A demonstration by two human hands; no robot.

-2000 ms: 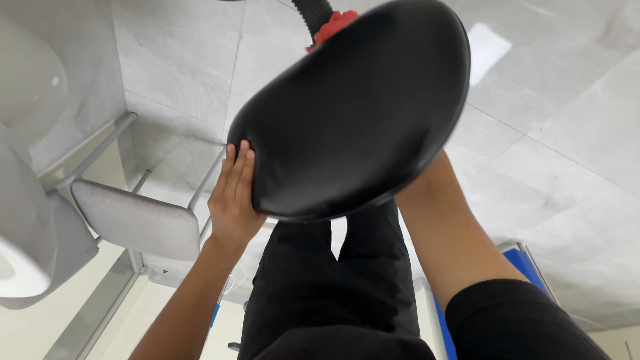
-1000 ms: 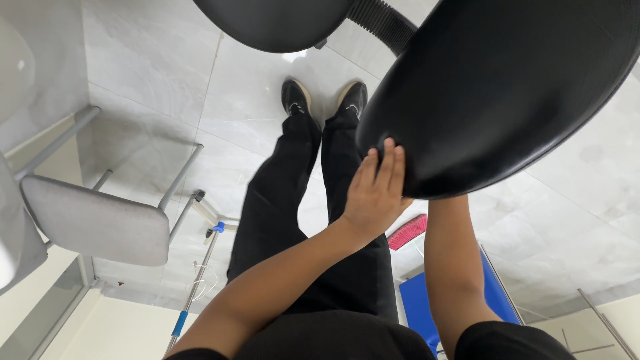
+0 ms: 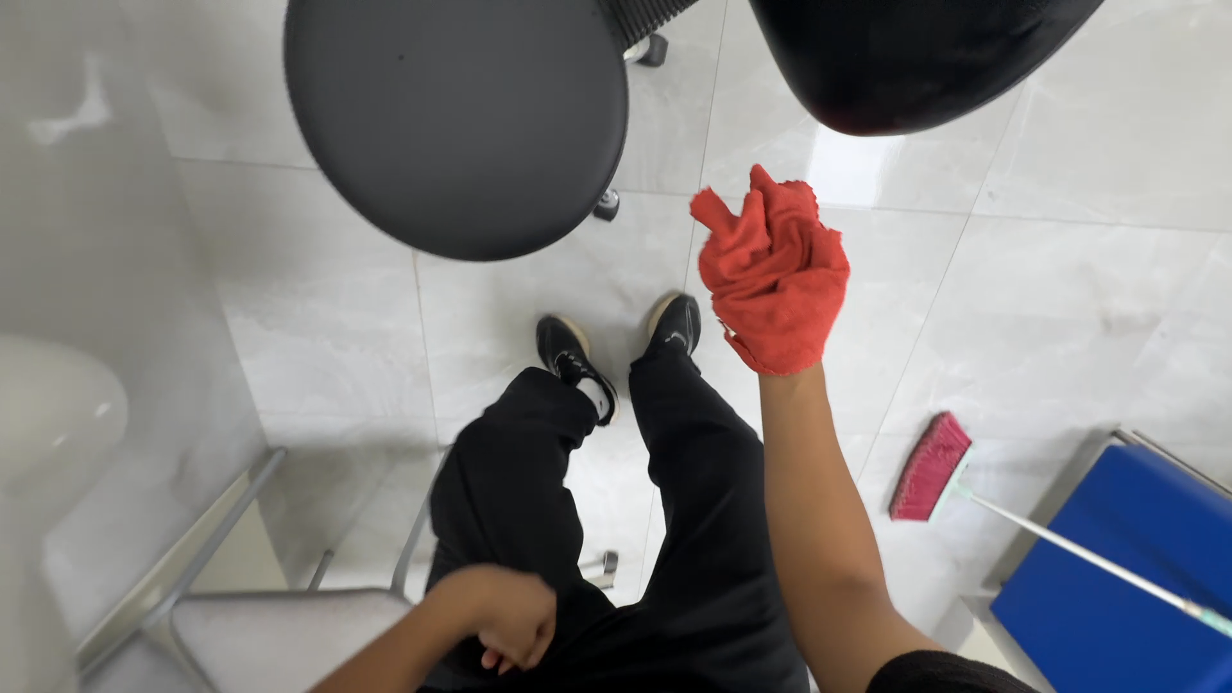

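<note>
A crumpled red cloth (image 3: 775, 274) covers my right hand (image 3: 784, 327), which is stretched forward over the tiled floor; the fingers are hidden under the cloth. Just beyond it, at the top edge, is the black padded backrest (image 3: 895, 67) of a stool, apart from my hand. The round black seat (image 3: 462, 115) lies to the upper left, joined to a ribbed black arm (image 3: 650, 19). My left hand (image 3: 515, 616) hangs low in front of my thigh, its fingers curled, with nothing seen in it.
A grey chair (image 3: 279, 626) with metal legs stands at the lower left, near a white rounded fixture (image 3: 58, 409). At the right are a pink-bristled broom (image 3: 932, 467) and a blue panel (image 3: 1126, 549). Stool casters (image 3: 606, 204) rest on the floor near my shoes.
My left hand has let go of the backrest and dropped low. My right hand, earlier behind the backrest, is now in front of it with the red cloth in plain view.
</note>
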